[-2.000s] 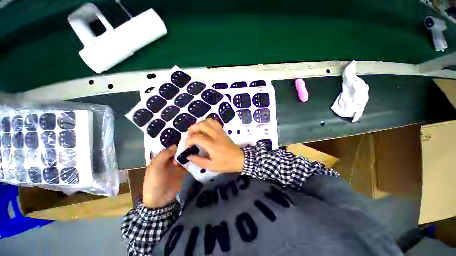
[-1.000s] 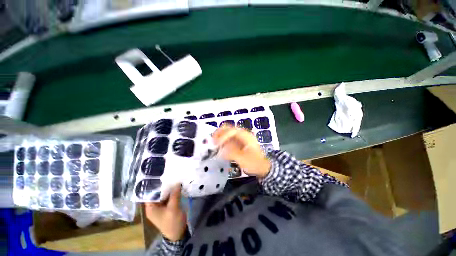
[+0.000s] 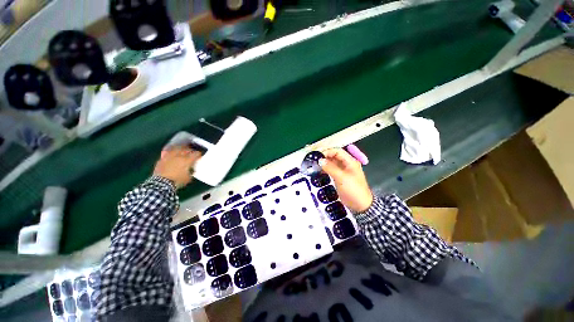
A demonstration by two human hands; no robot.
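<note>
My left hand (image 3: pixel 178 165) is on the bracket end of a white camera body (image 3: pixel 228 149), which lies tilted at the belt's near rail with its thin cable behind it. My fingers are partly hidden by the bracket. My right hand (image 3: pixel 347 178) pinches a glossy black front panel (image 3: pixel 312 161) above the back edge of the panel sheets. The top panel sheet (image 3: pixel 291 236) lies in front of me, with black panels on its left part and bare white with dots on its right. More panels show on the sheet under it.
A pink hand tool (image 3: pixel 357 155) lies behind my right hand. A wiping cloth (image 3: pixel 419 138) lies right. Another camera (image 3: pixel 50 220) lies far left. Hanging black pieces (image 3: pixel 78 58) and a parts tray (image 3: pixel 102 116) are upper left. Cardboard box (image 3: pixel 546 135) at right.
The panel sheet has been let go and lies flat. My left hand has reached forward to the camera body. My right hand has moved right and back, with a panel in its fingers. The view has shifted.
</note>
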